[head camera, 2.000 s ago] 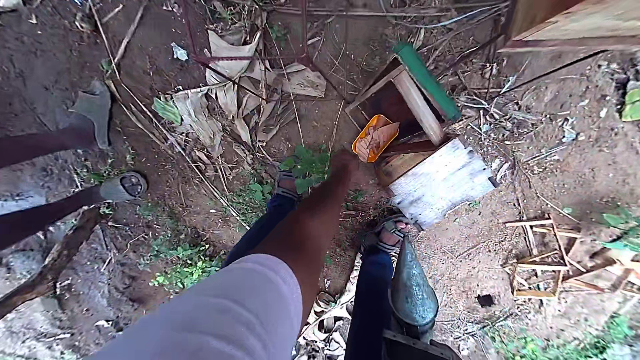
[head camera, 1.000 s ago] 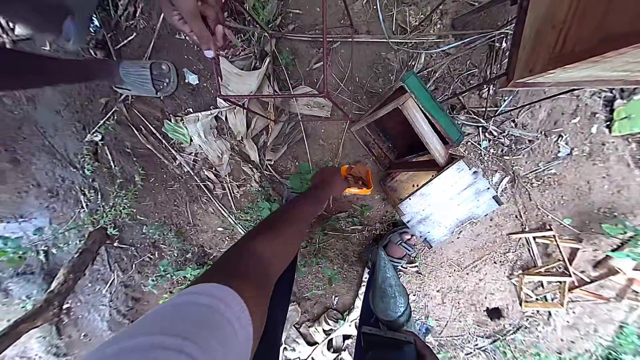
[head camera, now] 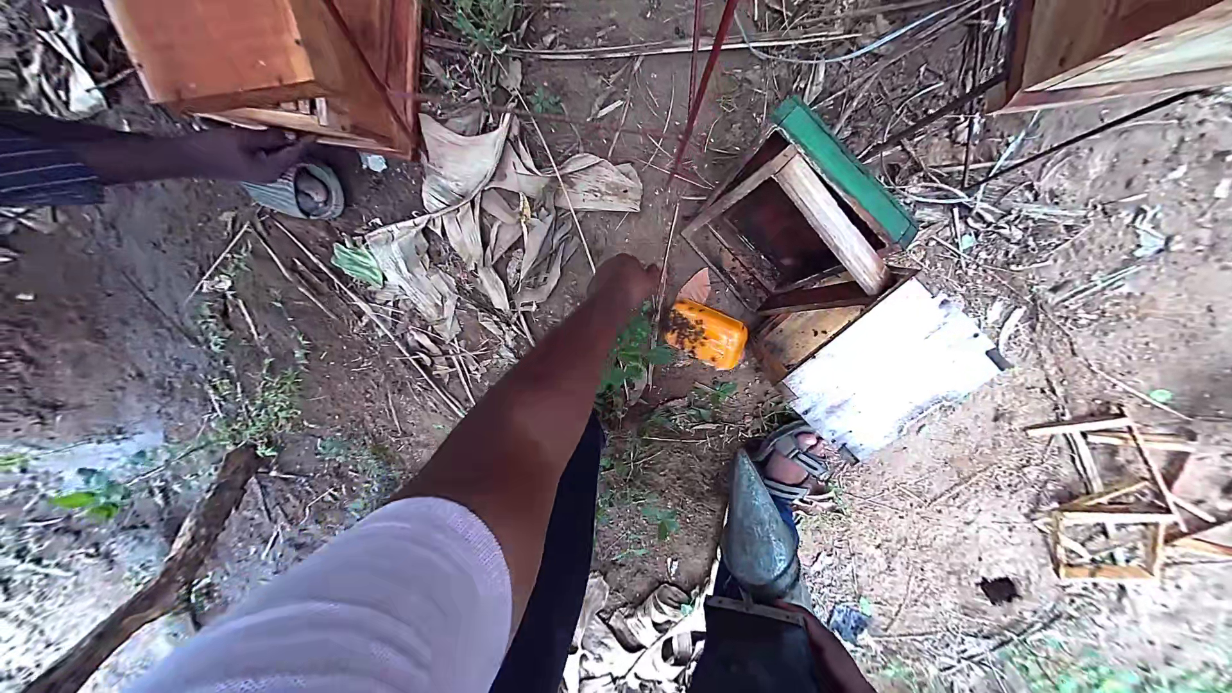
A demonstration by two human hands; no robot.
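Note:
My left hand (head camera: 626, 279) is low over the ground, its fingers curled and mostly hidden from view. Just right of it an orange plastic container (head camera: 717, 337) lies tipped, with small dark specks, perhaps bees, clustered on its left part. A brown leaf-like piece (head camera: 695, 287) touches its upper edge. My right hand (head camera: 833, 650), partly in view at the bottom, grips the dark bellows of a bee smoker (head camera: 760, 529), whose metal cone points away from me. Beyond the container, an open wooden hive box (head camera: 837, 221) with a green side leans beside a white-painted board (head camera: 890, 371).
At the upper left, a co-worker's hand (head camera: 260, 154) holds an orange-brown wooden box (head camera: 221, 48). Another wooden box (head camera: 1116, 43) is at the upper right. Small wooden frames (head camera: 1107, 539) lie at the right, dry leaves (head camera: 481, 221) left of centre, and red strands hang above.
The orange container, under my left hand before, now lies tipped with my hand apart from it at its left. The co-worker's wooden box has come into view at the upper left.

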